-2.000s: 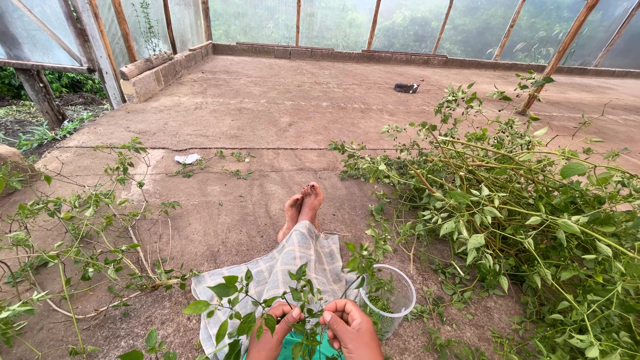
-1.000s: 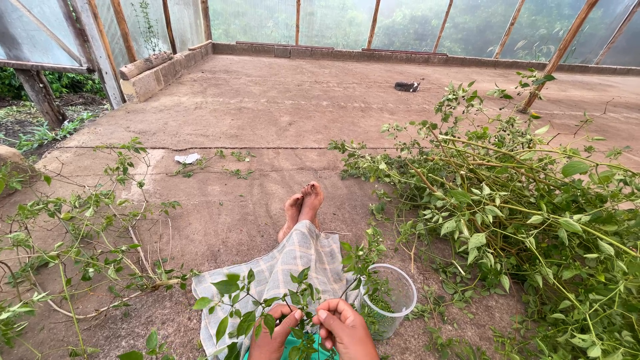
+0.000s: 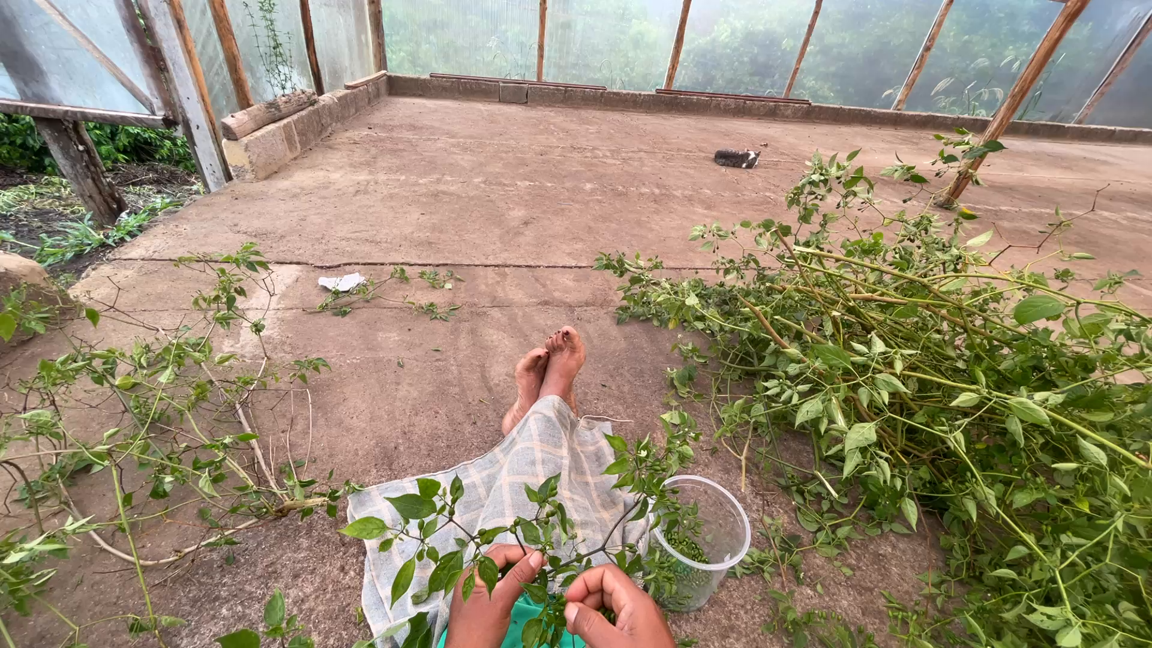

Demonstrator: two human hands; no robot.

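A leafy green branch (image 3: 540,531) lies across my lap, over a checked cloth (image 3: 504,477). My left hand (image 3: 490,598) pinches its stem among the leaves. Close by on the right, my right hand (image 3: 616,607) has its thumb and fingers curled at the same branch; small green pods partly show under the fingers, and whether it grips them I cannot tell. Something bright green (image 3: 522,621) shows below and between the hands. Beside my right hand stands a clear plastic tub (image 3: 720,549) with small green peppers or pods inside, partly behind leaves.
A large heap of cut leafy plants (image 3: 900,387) fills the right side. Thinner cut branches (image 3: 243,423) spread on the left. My bare feet (image 3: 549,364) rest crossed ahead on the concrete floor (image 3: 450,198). A white scrap (image 3: 342,283) and a dark object (image 3: 736,158) lie farther off.
My right hand has shifted slightly right, away from my left hand, since a second ago. The branch's leaves have moved a little. The tub and the plant heap remain in place.
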